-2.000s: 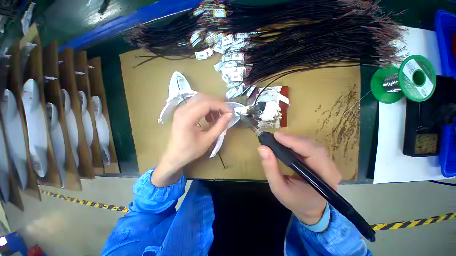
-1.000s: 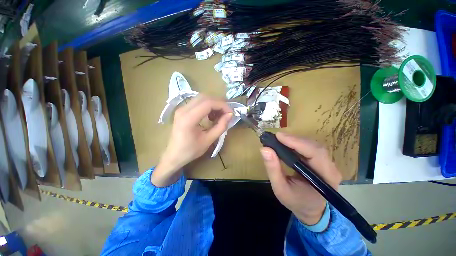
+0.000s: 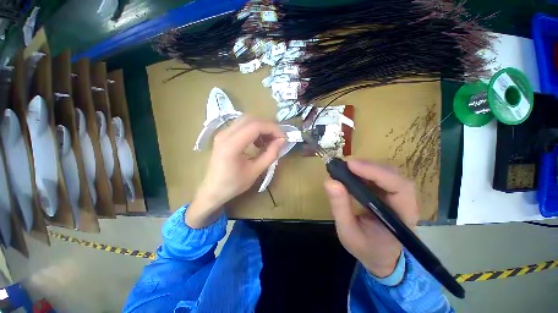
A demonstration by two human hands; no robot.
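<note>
My left hand pinches something small at its fingertips, by the white curved housing; the fingers hide what exactly they grip. Another part of a white forked housing shows beyond that hand. My right hand holds the black soldering iron like a pen, its metal tip pointing up-left at the red-brown fixture with white tape. A white labelled piece shows between the left fingertips and the fixture. A thin dark wire end sticks out below the housing.
A large bundle of dark lead wires with white tags lies across the back of the brown mat. Cardboard dividers hold white housings at left. Green solder spools, a black stand and a blue bin are at right.
The soldering iron and my right hand have moved slightly right, and the tip has drawn back from the left fingertips. My left hand has stayed almost still.
</note>
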